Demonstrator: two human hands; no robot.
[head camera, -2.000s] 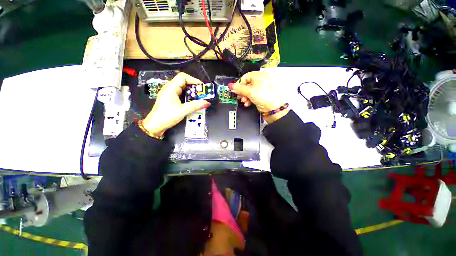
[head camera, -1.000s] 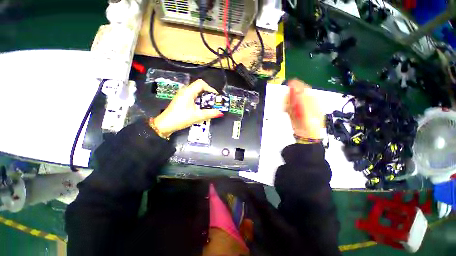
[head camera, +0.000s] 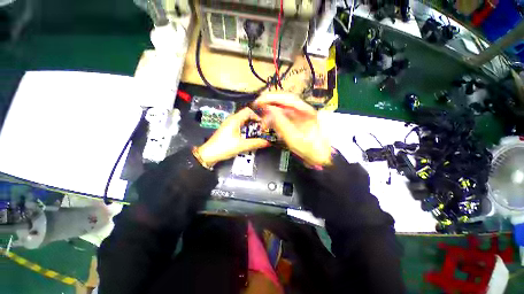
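Observation:
My left hand (head camera: 231, 138) holds an open power adapter (head camera: 253, 129) with white and blue components above the black test fixture (head camera: 230, 189). My right hand (head camera: 296, 129) is blurred and reaches over the adapter from the right, its fingers at the adapter's top. A blurred red streak shows along its fingers; whether it grips something is unclear. A green circuit board (head camera: 213, 118) shows under a clear cover on the fixture's left. The white socket panel (head camera: 244, 165) lies below my left hand. The fixture's right board is hidden by my right hand.
A power strip (head camera: 158, 135) with a black cord stands left of the fixture. The beige-grey instrument (head camera: 253, 34) with red and black leads sits behind. A large adapter pile (head camera: 448, 166) lies at the right, beside a white fan (head camera: 509, 175). A red stool (head camera: 468, 264) is below.
My right hand was out at the right a second ago and has come back over the adapter. My left hand still holds the adapter. The camera view has shifted.

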